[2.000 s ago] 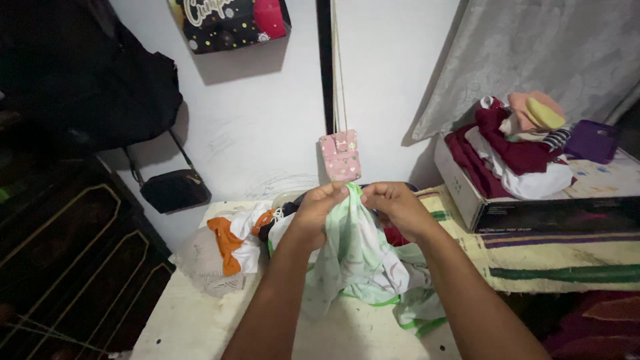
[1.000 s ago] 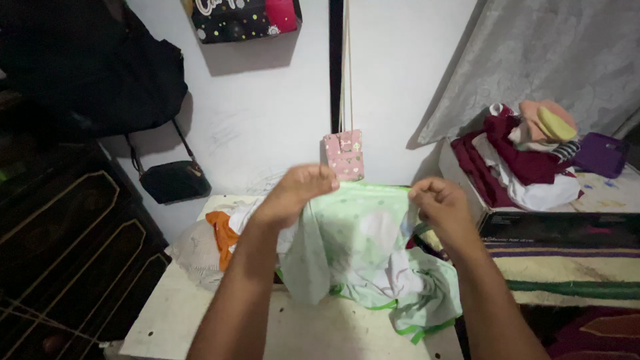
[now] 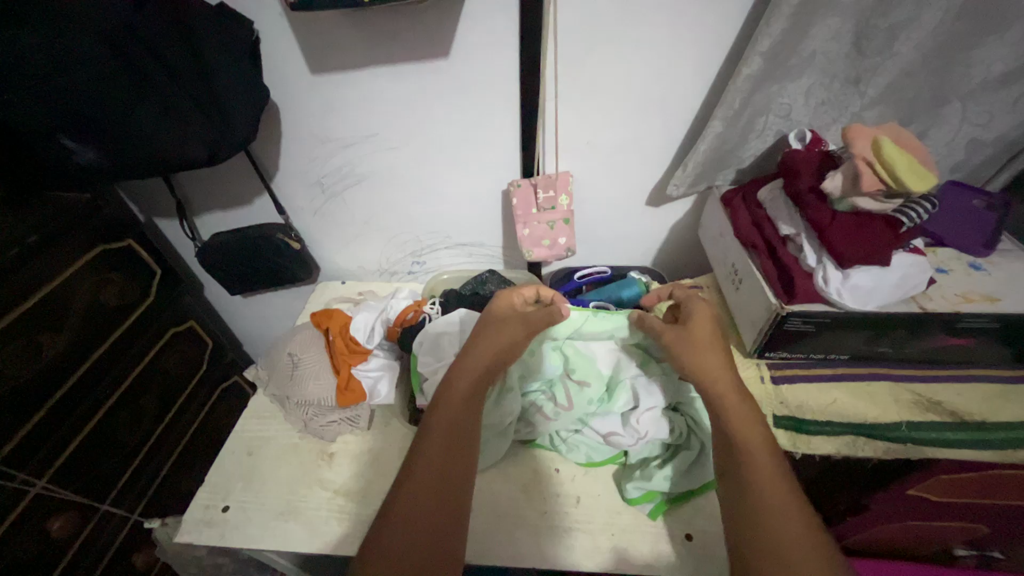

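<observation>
A pale green and white cloth with bright green edging hangs from both hands, its lower part heaped on the light wooden tabletop. My left hand pinches its top edge on the left, and my right hand pinches the same edge on the right. Between them the edge is fairly straight. Just behind the hands are a container holding a teal item and a second one with dark cloth. Left of the green cloth lie orange cloth, white cloth and greyish patterned cloth.
At right, a hair dryer box carries maroon and white clothes and a purple phone case, on a striped cloth. A pink pouch and a small black bag hang by the wall; dark furniture stands left.
Both hands were close together at the cloth's top, then spread apart with its edge stretched between them. Now they are lower in the view, and the containers behind show more.
</observation>
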